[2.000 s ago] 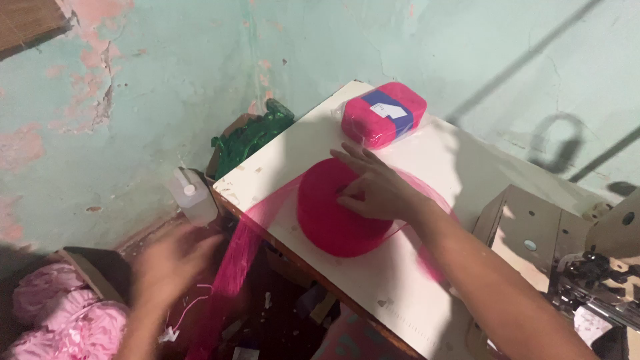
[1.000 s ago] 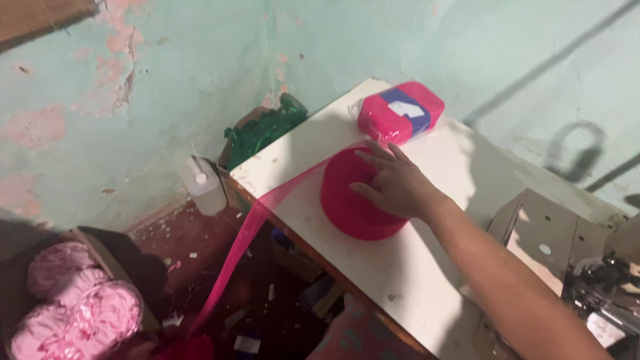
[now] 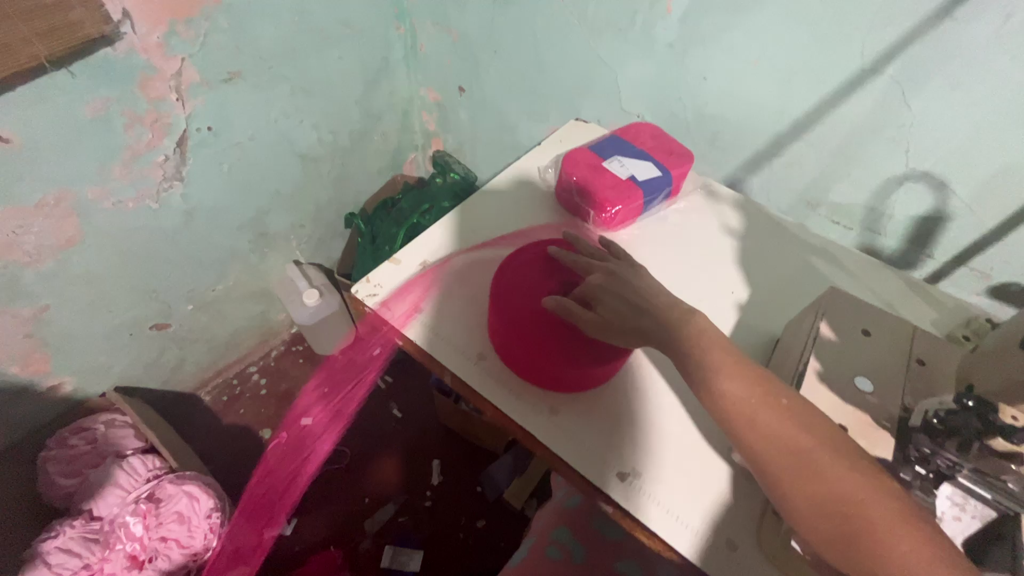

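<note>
My right hand (image 3: 612,300) rests with spread fingers on top of a round roll of bright pink sheer fabric (image 3: 552,352), which lies on the white tabletop (image 3: 664,488). From the roll a strip of the same fabric (image 3: 320,416) runs round its far side, over the table's left edge and down to the bottom of the view. Just beyond my fingertips lies a plastic-wrapped pink bundle (image 3: 600,188) with a blue band and a white label bearing writing. My left hand is out of view.
Green shiny material (image 3: 408,212) fills a box behind the table's left edge. A translucent jug (image 3: 320,312) stands by the wall. Pink gathered fabric (image 3: 128,496) sits in a box at lower left. At right are a beige panel (image 3: 860,376) and a dark metal machine (image 3: 968,448). Scraps litter the floor.
My left hand, seen blurred at lower left two seconds ago, has left the view. My right hand has stayed at the roll, its fingers now spread. The hanging strip has shifted and looks wider than a second ago.
</note>
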